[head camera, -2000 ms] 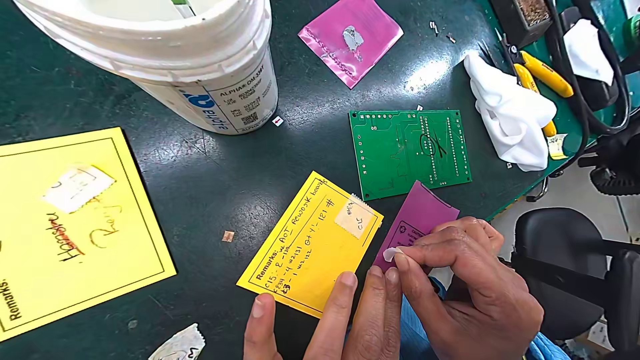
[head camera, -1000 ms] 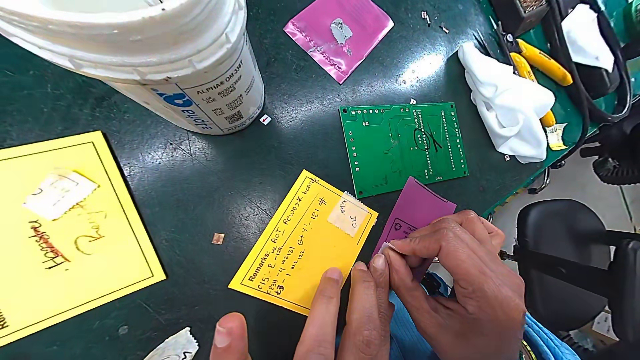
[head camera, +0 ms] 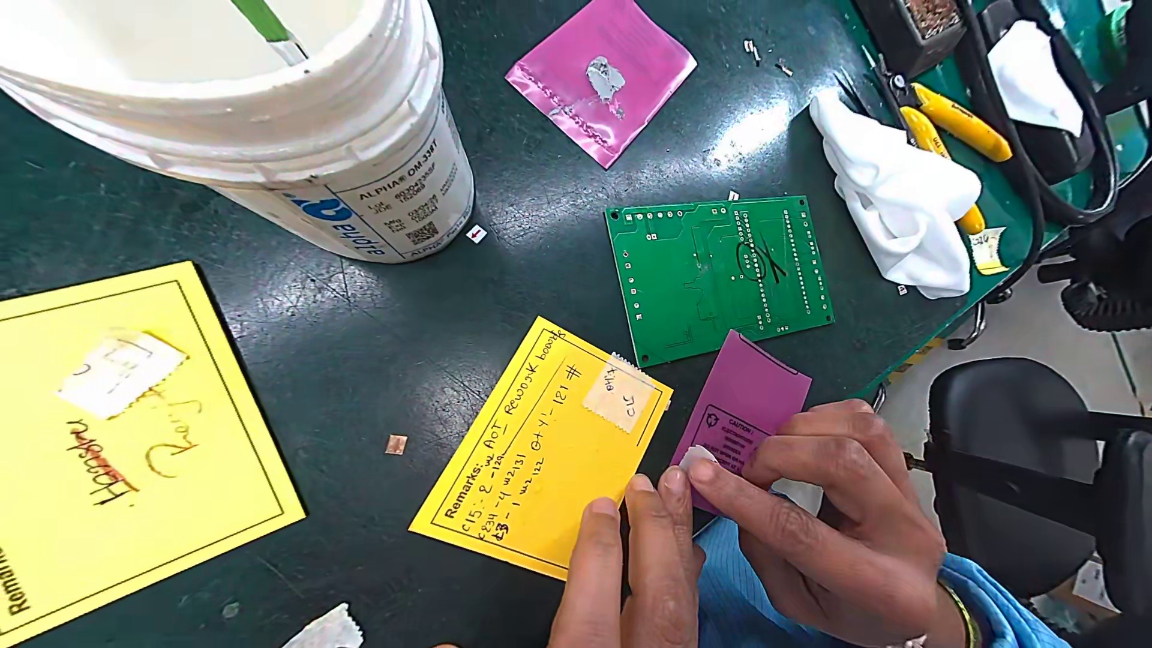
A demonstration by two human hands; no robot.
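My right hand (head camera: 837, 522) pinches a small white piece of tape (head camera: 697, 457) between thumb and forefinger, over the lower part of a purple antistatic bag (head camera: 751, 391). Beside it, my left hand (head camera: 639, 558) has its fingertips at the lower right edge of a yellow card (head camera: 540, 450) with handwriting, and one fingertip close to the tape. A beige tape label (head camera: 619, 396) is stuck on that card's right corner. Beyond the bag, a green circuit board (head camera: 711, 297) with a black pen mark lies flat, its lower edge near the bag's top.
A white plastic tub (head camera: 360, 180) stands at upper left, above a larger yellow card (head camera: 117, 450). A pink bag (head camera: 603, 81) lies at the top. White cloth (head camera: 900, 198) rests by yellow-handled cutters (head camera: 963, 121). A black chair (head camera: 1008, 459) stands past the table edge.
My left fingers have drawn closer together, and the tape shows less above my right fingertips than two seconds ago. The view has shifted slightly.
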